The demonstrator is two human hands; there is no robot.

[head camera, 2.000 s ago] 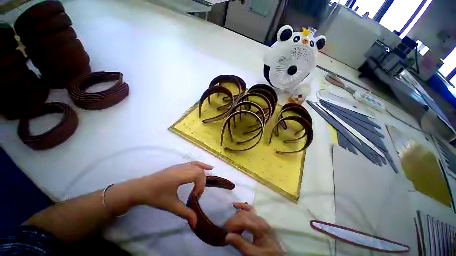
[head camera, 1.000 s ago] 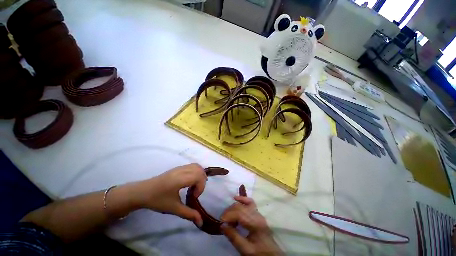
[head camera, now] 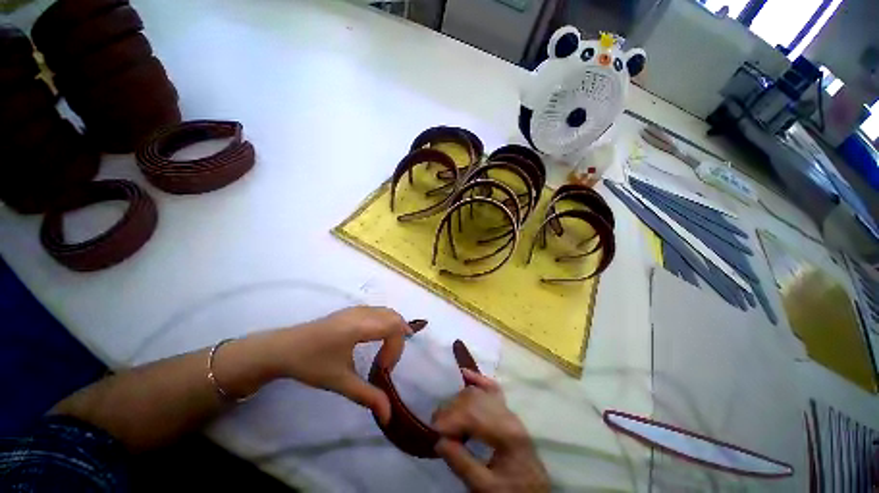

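Note:
A reddish-brown leather strip [head camera: 407,428] is bent into an open loop, its gap facing away from me. My left hand [head camera: 352,356] grips its left side between thumb and fingers; one tapered end shows beyond the fingertips. My right hand [head camera: 487,433] grips its lower right part; the other end sticks up above the fingers. Curved dark brown strips [head camera: 482,231] stand in a cluster on the yellow board [head camera: 525,327] beyond my hands.
Coiled strips [head camera: 101,226] and stacked coils [head camera: 111,82] are at left. A panda desk fan [head camera: 578,106] stands behind the board. Grey strips [head camera: 694,236] fan out at right. A pale flat strip [head camera: 699,443] lies right of my hands. Narrow strips [head camera: 843,453] are far right.
The strip has been bent more tightly; its right end now stands up above my right hand, and less of the left end shows past my left fingers. The whole view has shifted slightly.

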